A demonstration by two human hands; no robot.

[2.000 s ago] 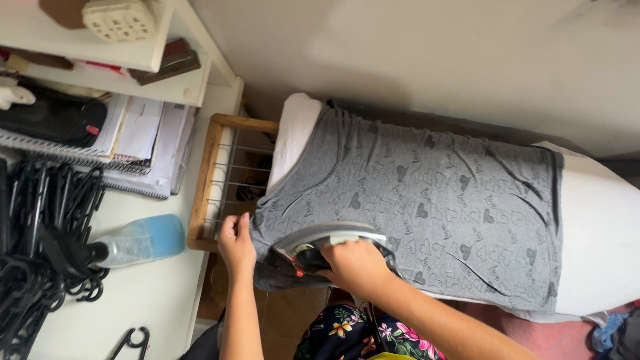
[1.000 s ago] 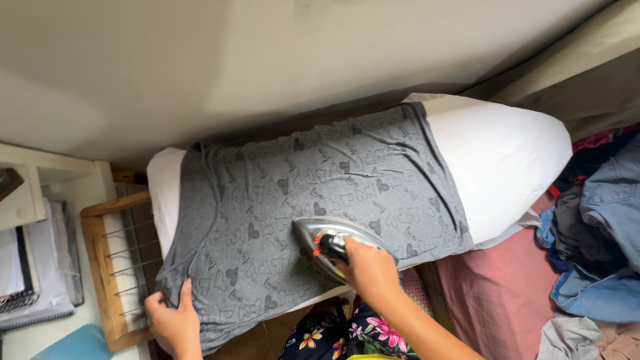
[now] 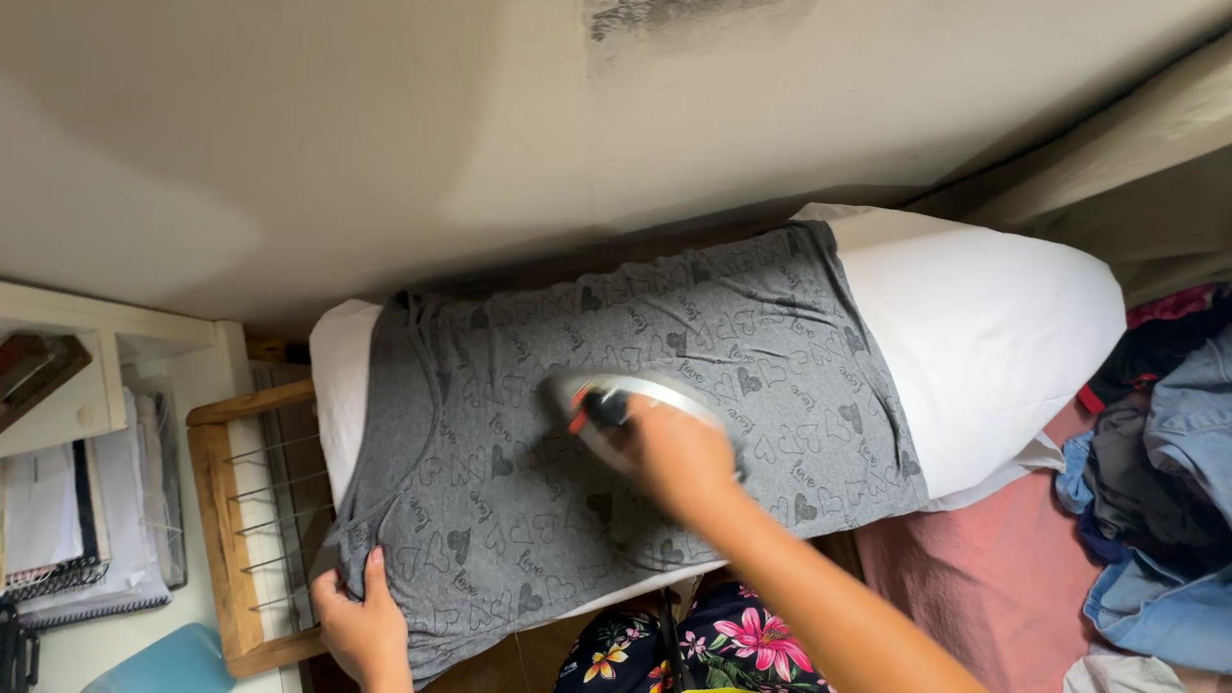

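A grey shirt with heart and "love" prints [image 3: 616, 337] is spread over a white-covered ironing board [image 3: 982, 337]. My right hand [image 3: 679, 457] grips the handle of a clothes iron [image 3: 645, 414], whose nose points left, over the middle of the shirt; motion blurs it. Down at the shirt's lower left edge, my left hand [image 3: 364, 616] has thumb and fingers on the cloth, pinching it. Some creases show in the shirt's upper right part.
A wooden rack with metal wires [image 3: 221, 520] stands left of the board. Beyond it are a white shelf [image 3: 58, 404], notebooks [image 3: 115, 520] and a blue bottle [image 3: 168, 664]. Crumpled clothes [image 3: 1165, 462] lie on a pink cover [image 3: 972, 577] at right. A wall [image 3: 385, 144] runs behind.
The iron in my right hand has moved from near the shirt's lower left end to its middle. My left hand stays at the lower left edge. The view has shifted.
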